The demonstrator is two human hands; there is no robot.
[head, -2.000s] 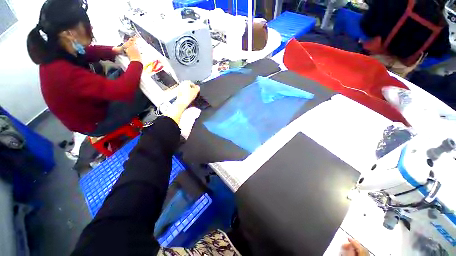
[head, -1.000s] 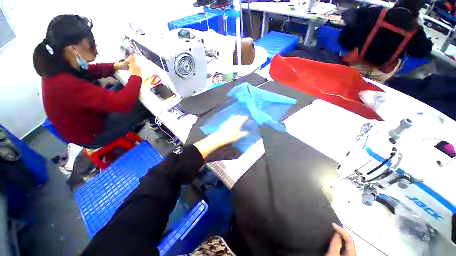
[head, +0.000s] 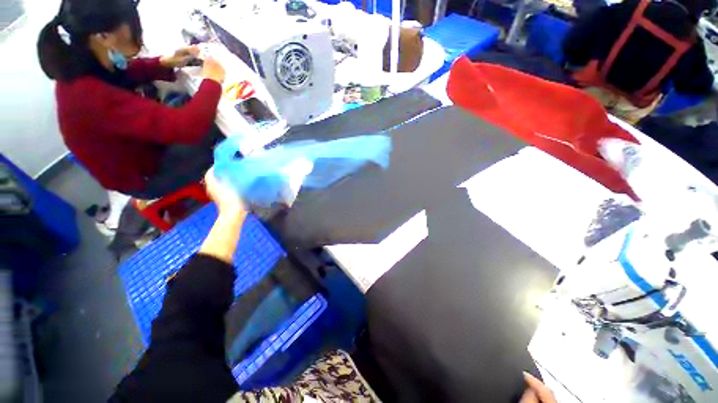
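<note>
My left hand (head: 226, 194) is at the table's left end, over the blue crate, and grips a thin translucent blue sheet (head: 315, 164) that trails to the right above the dark cloth. A dark grey cut panel (head: 464, 291) lies in front of me, reaching to the bright lamp spot by the needle. More dark panels (head: 417, 165) lie behind it on the white table. My right hand (head: 538, 389) is cut off by the bottom edge; its visible fingers are at the panel's right edge, and its grip is unclear.
The white sewing machine (head: 630, 291) stands right. A red cloth (head: 543, 114) lies at the far edge beside crinkled clear plastic (head: 622, 156). A blue crate (head: 169, 256) holding dark and blue pieces is below left. A person in red (head: 130, 118) sits left by a neighbouring machine (head: 295, 67).
My left hand has taken hold of the blue sheet and pulled it left, off the dark panels. The front panel, creased and raised a second ago, now lies flatter.
</note>
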